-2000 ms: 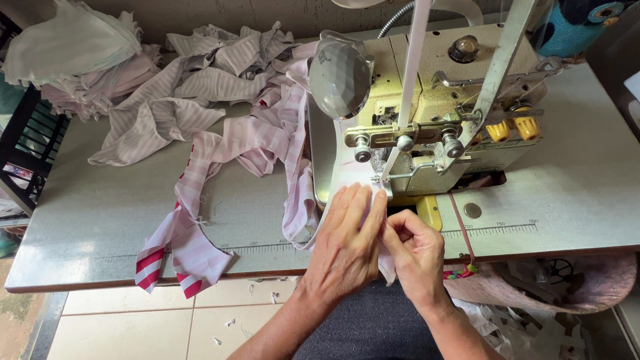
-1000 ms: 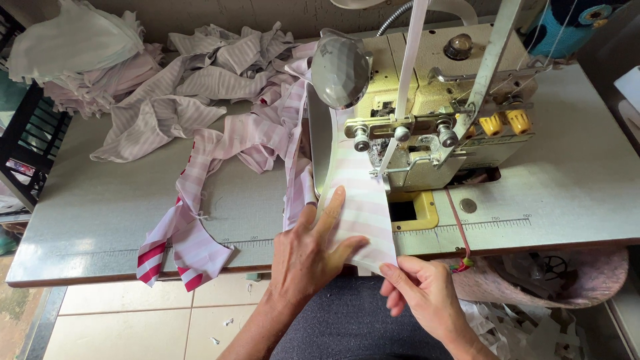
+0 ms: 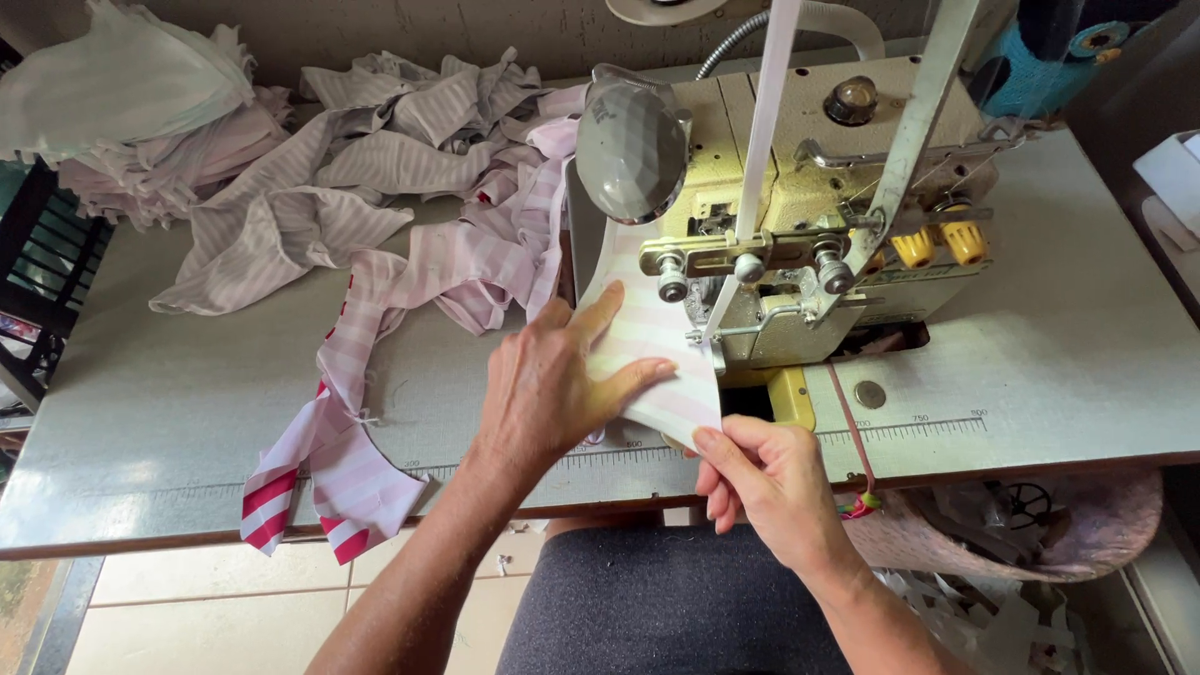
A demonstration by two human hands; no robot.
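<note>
A pale striped fabric piece [image 3: 661, 328] lies at the needle area of a cream overlock sewing machine [image 3: 722, 141]. My left hand [image 3: 562, 375] rests on it with thumb and fingers spread, pressing it flat. My right hand [image 3: 764, 469] pinches its near corner between thumb and fingers. White elastic tape [image 3: 771, 112] runs down through the metal guide [image 3: 741, 253] to the presser foot, which is partly hidden. Left of my left hand lies a chain of sewn striped pieces [image 3: 469, 253], with red-striped ends [image 3: 272, 497] hanging over the table edge.
Grey striped fabric [image 3: 281, 234] is heaped behind on the metal-grey table [image 3: 141, 375]. At the back left are stacked pale fabric pieces [image 3: 122, 84] beside a black crate [image 3: 47, 253]. A cloth-lined bin [image 3: 1097, 534] with scraps is below the right edge. A round grey lamp-like part [image 3: 630, 150] overhangs the fabric.
My hands were close together near the needle two seconds ago, then moved apart over the fabric. Since one second ago the fabric and my right hand have moved slightly away from me, toward the machine.
</note>
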